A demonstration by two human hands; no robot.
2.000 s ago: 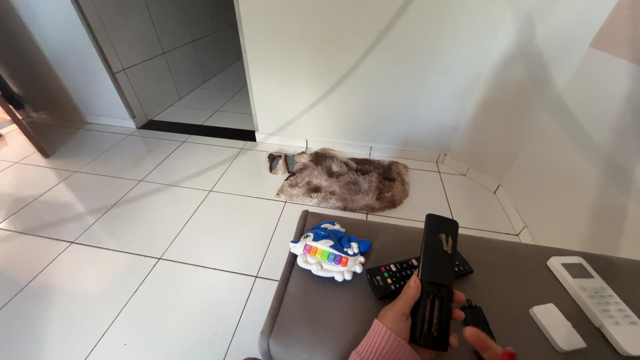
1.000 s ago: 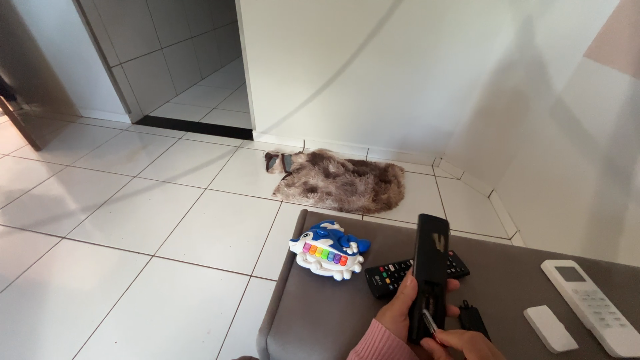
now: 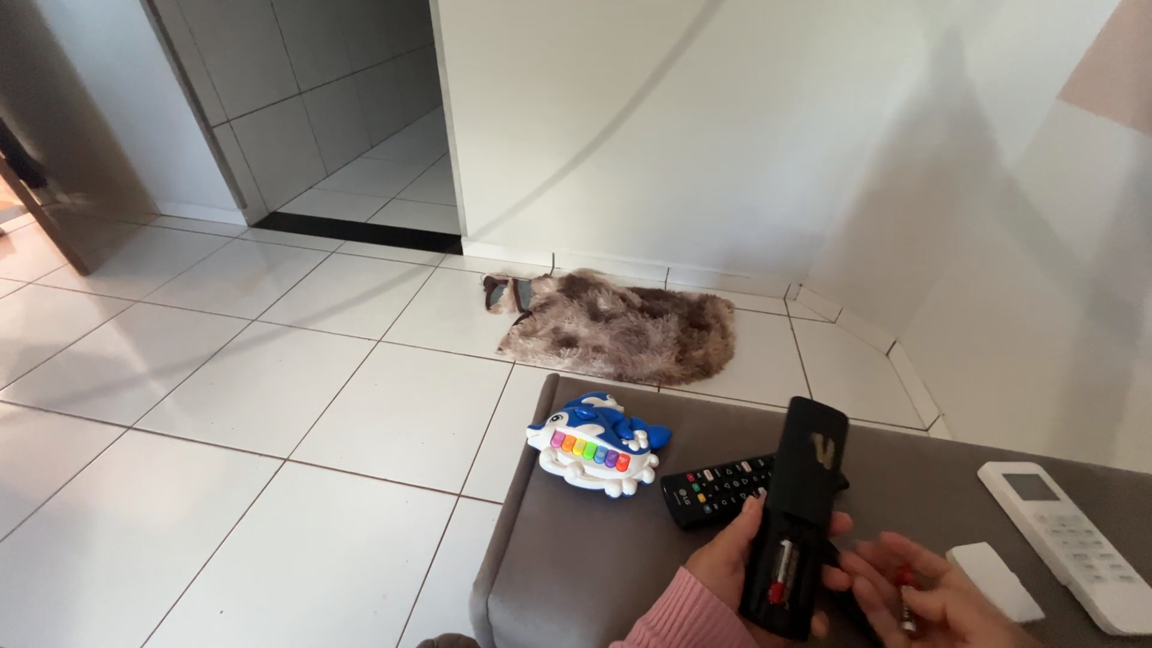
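My left hand (image 3: 729,549), in a pink ribbed sleeve, holds a black remote control (image 3: 801,504) back side up, its battery compartment uncovered. One battery (image 3: 783,571) with a red end lies in the compartment. Close on the right, my right hand (image 3: 936,589) has a second battery (image 3: 906,603), also partly red, between its fingers. Behind the held remote, a black LG remote control (image 3: 711,490) lies buttons up on the grey upholstered seat (image 3: 576,558). A dark object below the hands is mostly hidden.
A blue and white dolphin-shaped toy piano (image 3: 594,445) sits near the seat's left corner. A white remote with a display (image 3: 1062,540) and a small white item (image 3: 994,576) lie at the right. Beyond are a shaggy brown rug (image 3: 630,328), the tiled floor (image 3: 360,495) and a doorway.
A battery with a red end now shows in the held remote's compartment. My right hand, which was at the compartment a second ago, has moved away to the right.
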